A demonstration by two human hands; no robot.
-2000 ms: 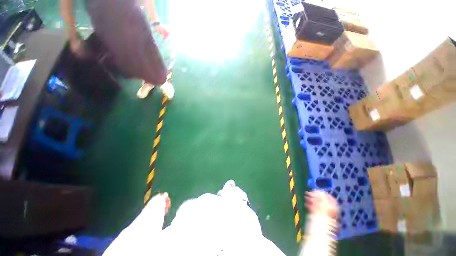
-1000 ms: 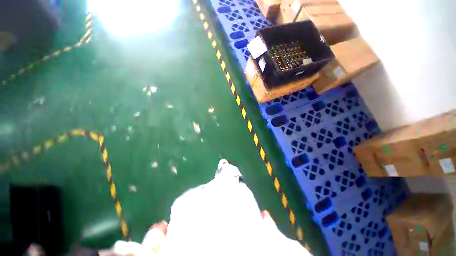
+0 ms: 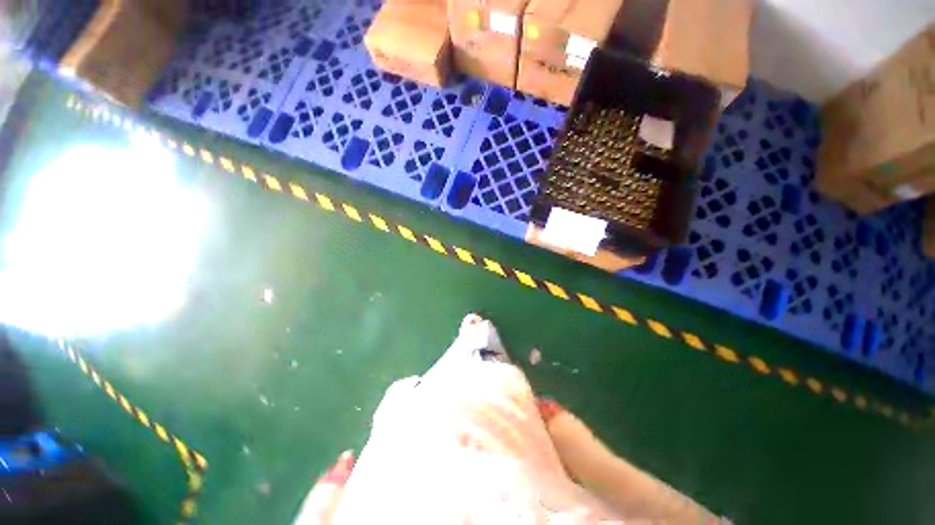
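A black plastic tote [image 3: 689,200] holds rows of small brass-coloured parts [image 3: 605,169]. It rests on a brown carton on the blue pallets, with a white paper at its front edge and another inside. My left hand [image 3: 339,470] is blurred and partly hidden beside my white clothing at the bottom. My right hand [image 3: 554,412] is mostly hidden by the clothing, with the bare forearm running to the bottom right. Both hands are away from the tote. Their fingers cannot be made out, and no held object shows.
Blue lattice pallets [image 3: 507,164] run across the top and right. Cartons [image 3: 408,39] stand on them behind and left of the tote, and a large carton [image 3: 884,128] stands at right. Yellow-black tape [image 3: 436,246] edges the pallets. A blue object [image 3: 36,451] shows at lower left.
The view has turned right toward the pallets. The tote now appears nearer, and its brass-coloured parts show more clearly. The person and bench seen at left earlier are out of view.
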